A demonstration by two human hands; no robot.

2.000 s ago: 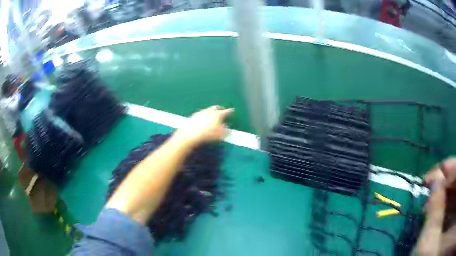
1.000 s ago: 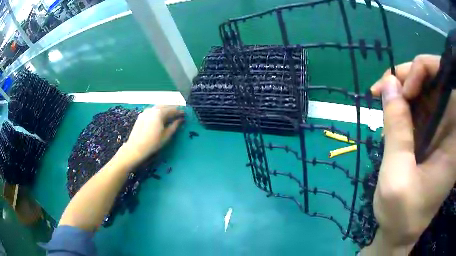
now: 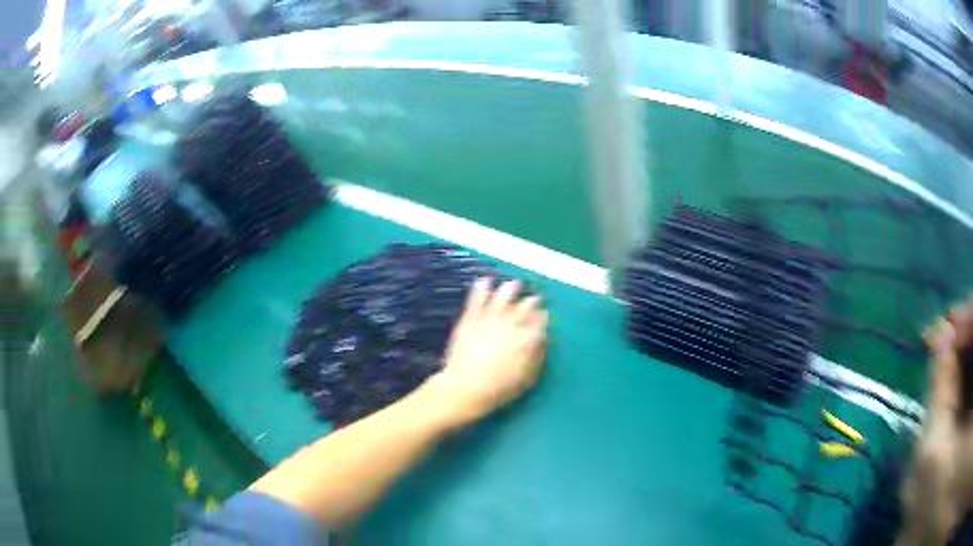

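The picture is blurred. A heap of small black plastic parts (image 3: 368, 331) lies on the green table. My left hand (image 3: 499, 347) rests palm down on the heap's right side, fingers a little apart; nothing shows held, though its underside is hidden. My right hand (image 3: 944, 427) is cut off by the right edge, with its fingers closed at the side of an open black sprue frame (image 3: 795, 485). The thin grid stands up, smeared, beyond and left of that hand. A dark shape in the right hand is too cut off to name.
A block of layered black frames (image 3: 726, 299) stands at the table's far side, by a pale upright post (image 3: 613, 139). Two yellow sleeves (image 3: 841, 437) lie right of it. Taller black stacks (image 3: 245, 165) stand at far left. Yellow-black tape (image 3: 160, 427) marks the floor.
The view has swung, shifting the scene rightward. My left hand has moved from the heap's far right edge onto its near right side. The sprue frame and right hand are now further right, partly out of view.
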